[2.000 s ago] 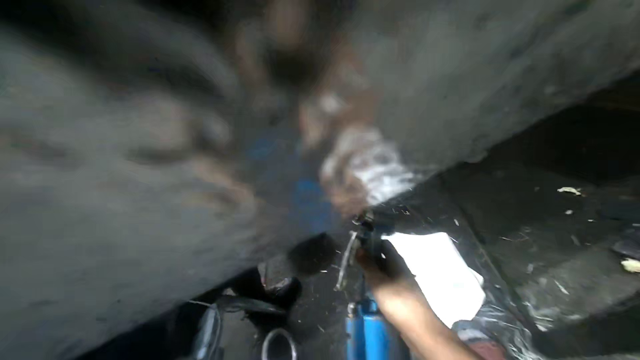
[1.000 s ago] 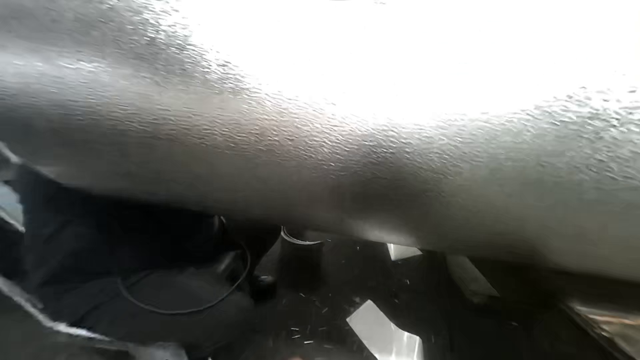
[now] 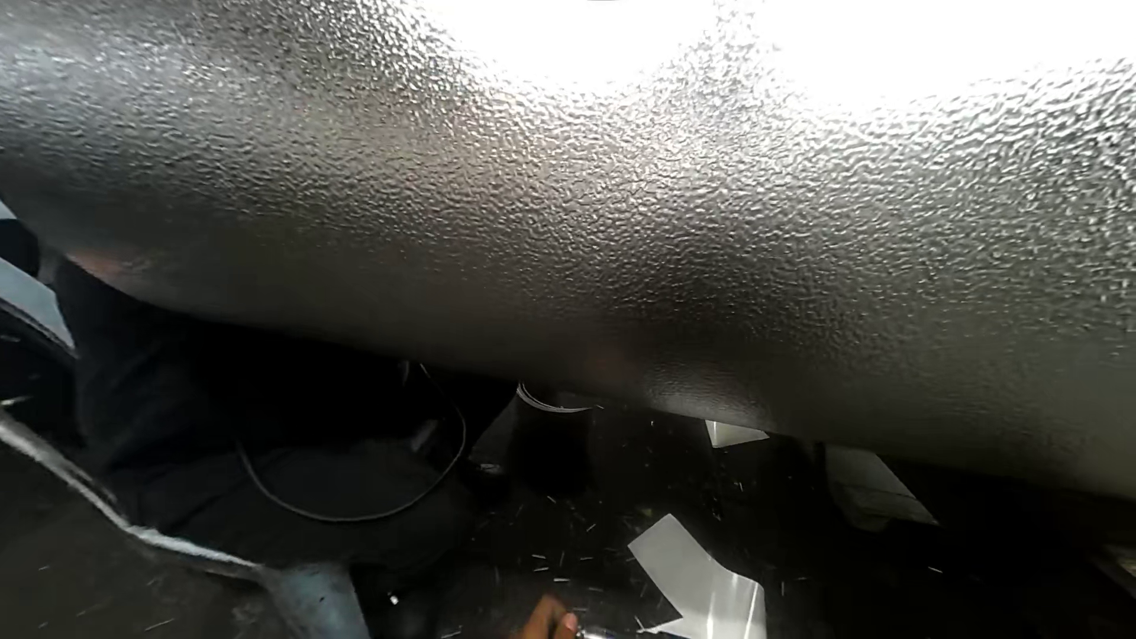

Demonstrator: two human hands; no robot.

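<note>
A large, curved sheet of embossed silvery metal (image 3: 568, 222) fills the upper part of the view, glaring white at its top. Below it, at the bottom edge, only the fingertips of one hand show, seemingly my left hand (image 3: 548, 617), closed at a small shiny metal object (image 3: 596, 633) that is mostly cut off. Just right of the fingers lies a bent, pale, glossy sheet offcut (image 3: 701, 577) on the dark floor. My right hand is not in view.
At left, partly behind the metal, is a person in dark clothing (image 3: 177, 399), with a thin cable loop (image 3: 342, 517) in front. A whitish bar (image 3: 115, 524) crosses the lower left. More pale pieces (image 3: 735, 433) and scattered slivers lie on the floor.
Two seconds ago a hand and forearm reached in from the lower right beside a blue object; neither shows there now. The view has shifted greatly. Fingertips have appeared at the bottom edge.
</note>
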